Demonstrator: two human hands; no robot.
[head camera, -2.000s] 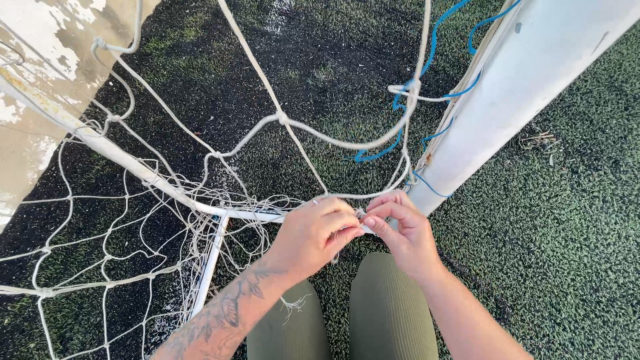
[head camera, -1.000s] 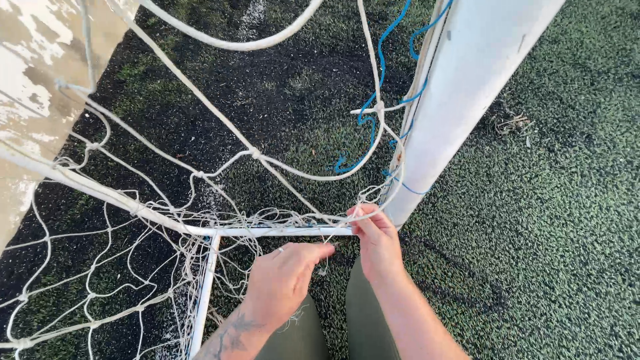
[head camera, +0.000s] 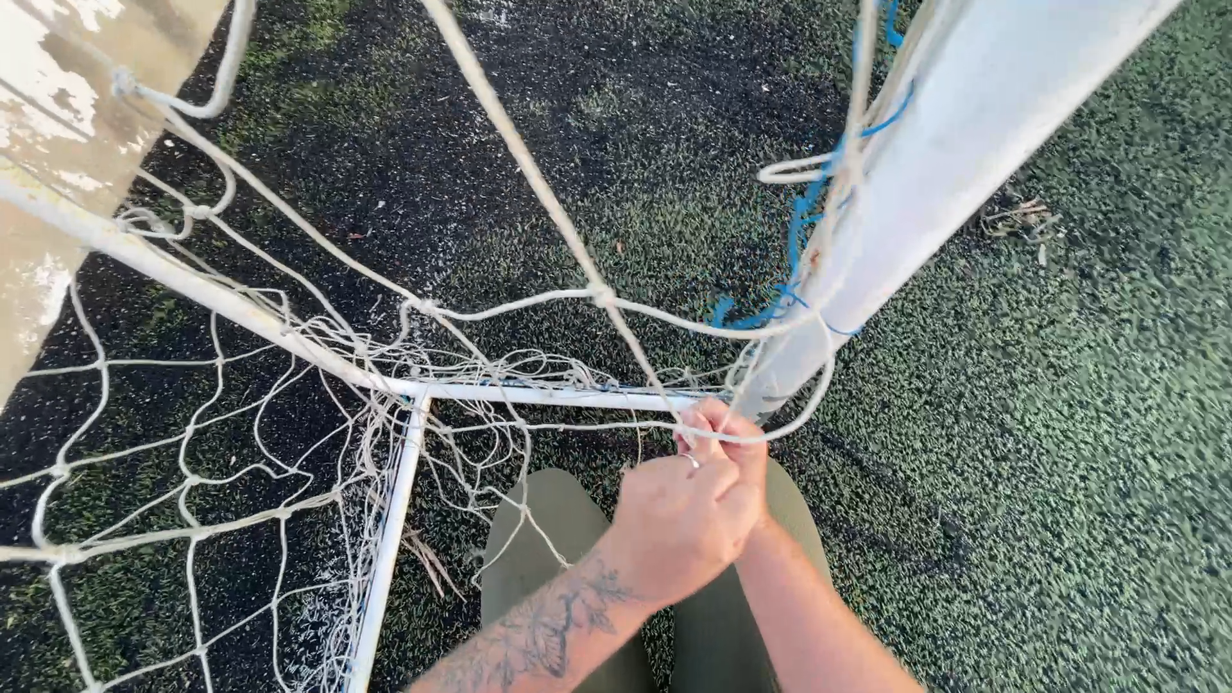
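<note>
White cord netting (head camera: 510, 308) hangs over a white metal goal frame bar (head camera: 558, 395) and runs up beside the thick white goalpost (head camera: 924, 202). Near the post's foot, my left hand (head camera: 683, 525) has its fingers closed on the net cord and partly covers my right hand (head camera: 741, 452). My right hand's fingertips pinch the same cord at the bar's right end. A loop of cord passes over the right fingers. Blue cord (head camera: 799, 231) is wound along the post and the net edge. The exact knot between my fingertips is hidden.
A side bar (head camera: 221, 294) runs to the upper left, and a thinner bar (head camera: 390, 539) comes toward me, with tangled netting around it. A peeling wall or slab (head camera: 58, 192) stands at the upper left. Artificial turf (head camera: 1039, 462) lies beneath, with dry debris (head camera: 1020, 221) right of the post.
My left hand has moved right and up to meet my right hand at the cord; one second ago they were apart. The view has shifted closer to the net.
</note>
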